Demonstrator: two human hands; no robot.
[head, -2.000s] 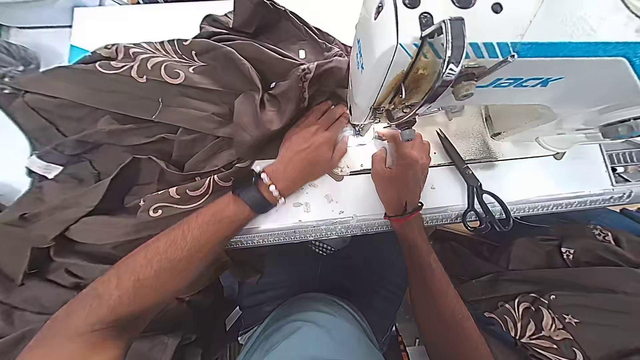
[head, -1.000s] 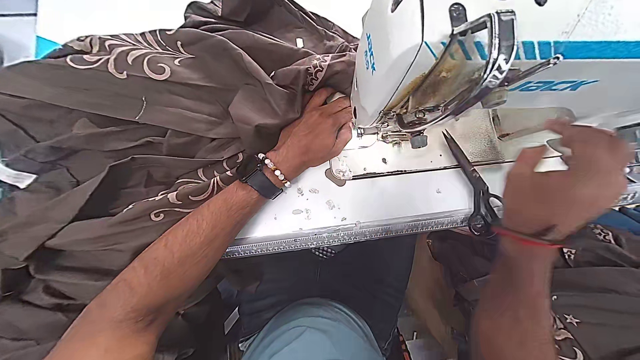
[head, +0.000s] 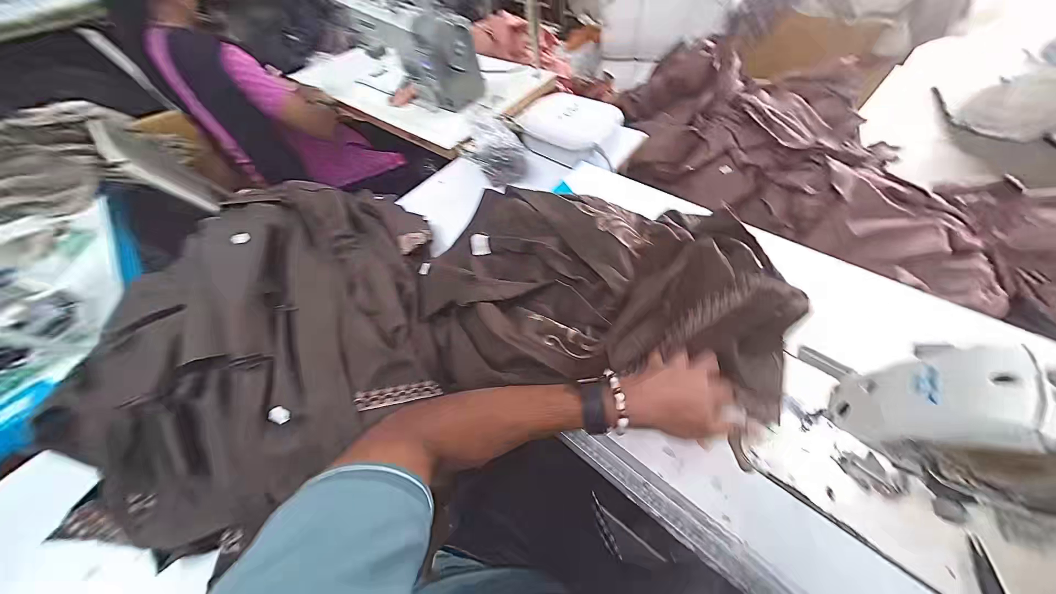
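Note:
A large heap of dark brown embroidered fabric (head: 511, 289) spreads over the white sewing table. My left hand (head: 681, 396), wearing a dark wristband and a beaded bracelet, lies at the fabric's near right edge; motion blur hides whether its fingers grip the cloth. Right of it is the head of a white sewing machine (head: 949, 404), its needle area blurred. At the bottom right edge a blade of black scissors (head: 983, 565) shows in part. My right hand is out of the frame.
A measuring strip (head: 660, 503) runs along the table's front edge. Mauve fabric (head: 808, 173) is piled beyond the table. At upper left a person (head: 272, 107) sits by another sewing machine (head: 445, 58). A plastic bag (head: 66, 297) stands at the left.
The view has swung far to the left. My right hand, over the scissors one second ago, has left the frame. My left hand is no longer beside the presser foot.

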